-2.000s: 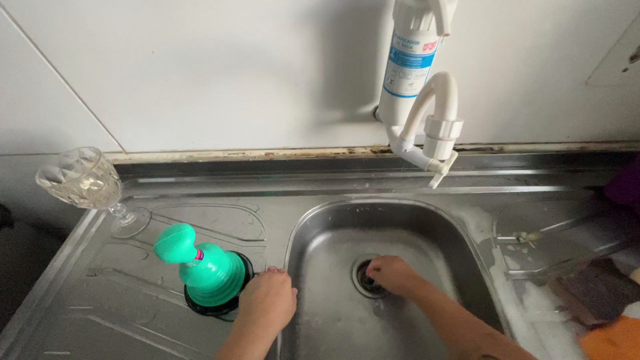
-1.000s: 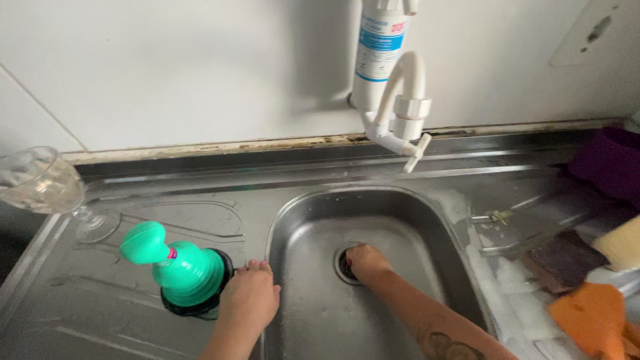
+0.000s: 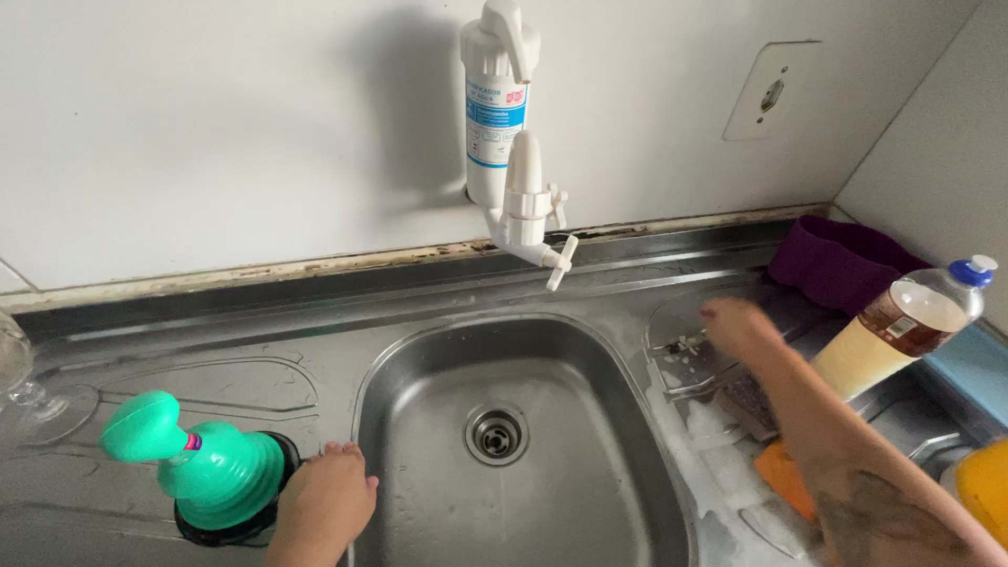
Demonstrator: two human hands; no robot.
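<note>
My left hand (image 3: 327, 492) rests on the left rim of the steel sink (image 3: 504, 354), its fingers bent over the edge; what is under them is hidden. Beside it stands a green bellows-type plunger (image 3: 224, 472) with a black base. My right hand (image 3: 739, 327) is blurred above the right drainboard, near small pale food scraps (image 3: 689, 344); whether it holds anything cannot be made out. The sink's drain (image 3: 496, 435) lies uncovered at the basin bottom. A dark sponge (image 3: 744, 405) and an orange cloth (image 3: 787, 476) lie near my right forearm.
A white water filter with a tap (image 3: 524, 213) is mounted on the wall behind the sink. A cut-glass goblet (image 3: 20, 370) stands far left. At right are a purple container (image 3: 846, 264), a detergent bottle (image 3: 906, 331), soap foam (image 3: 709, 453) and a yellow item (image 3: 984, 484).
My right hand has left the drain and moved over the right drainboard. My left hand stays by the sink's left rim. The view has swung to the right.
</note>
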